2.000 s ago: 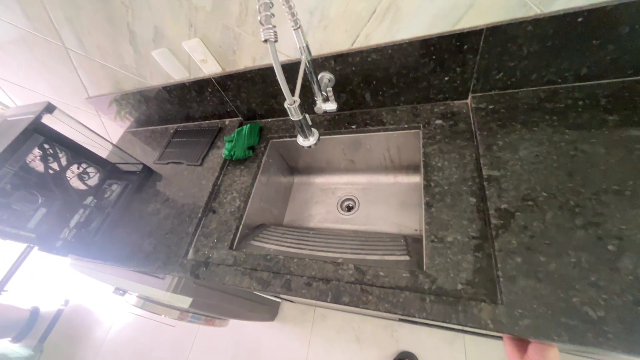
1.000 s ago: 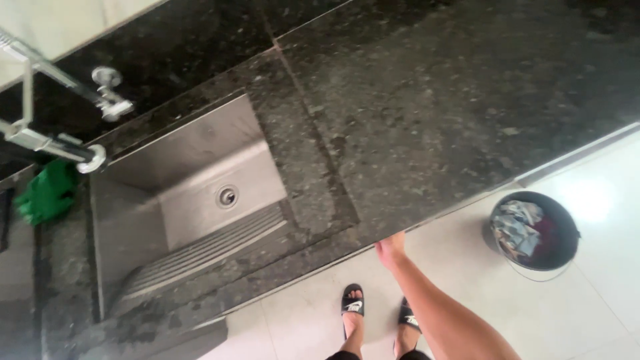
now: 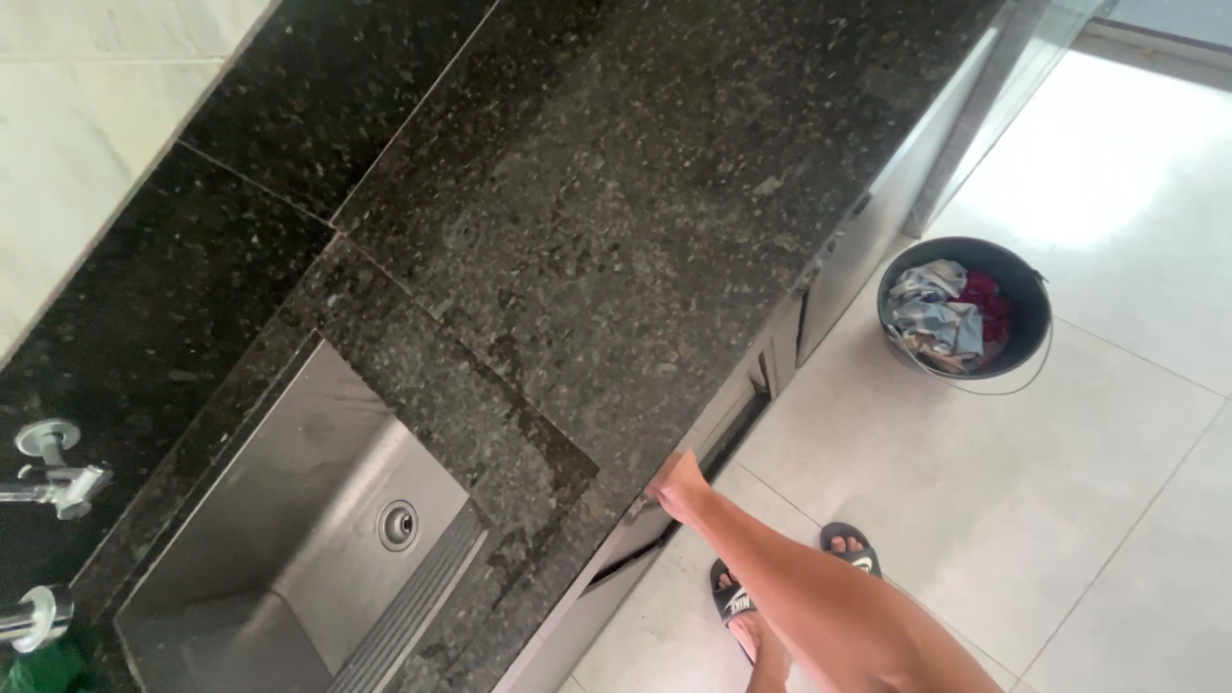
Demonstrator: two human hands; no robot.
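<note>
My right hand [image 3: 677, 484] is at the front edge of the dark speckled granite countertop [image 3: 616, 260], by the top of the light cabinet fronts [image 3: 616, 549]. Its fingers are mostly hidden at the edge, so what they hold, if anything, is unclear. My left hand is out of view. At the lower left, a stainless steel sink [image 3: 337, 481] with a round drain [image 3: 397, 525] and a ridged front part is set in the counter. A chrome wall valve [image 3: 67, 476] and a chrome faucet end [image 3: 37, 618] are beside it. A green cloth-like item [image 3: 46, 669] shows at the corner.
On the light tiled floor [image 3: 1088, 500] stands a dark bucket [image 3: 1030, 327] with a wire handle, holding crumpled grey-blue and red cloths [image 3: 938, 308]. My feet in black slide sandals [image 3: 736, 602] are below the counter edge. A glass panel [image 3: 1001, 106] with a frame stands at the upper right.
The view has swung far to the right along the counter. My right hand, at the lower edge of the first frame, now shows with its forearm, still by the counter's front edge.
</note>
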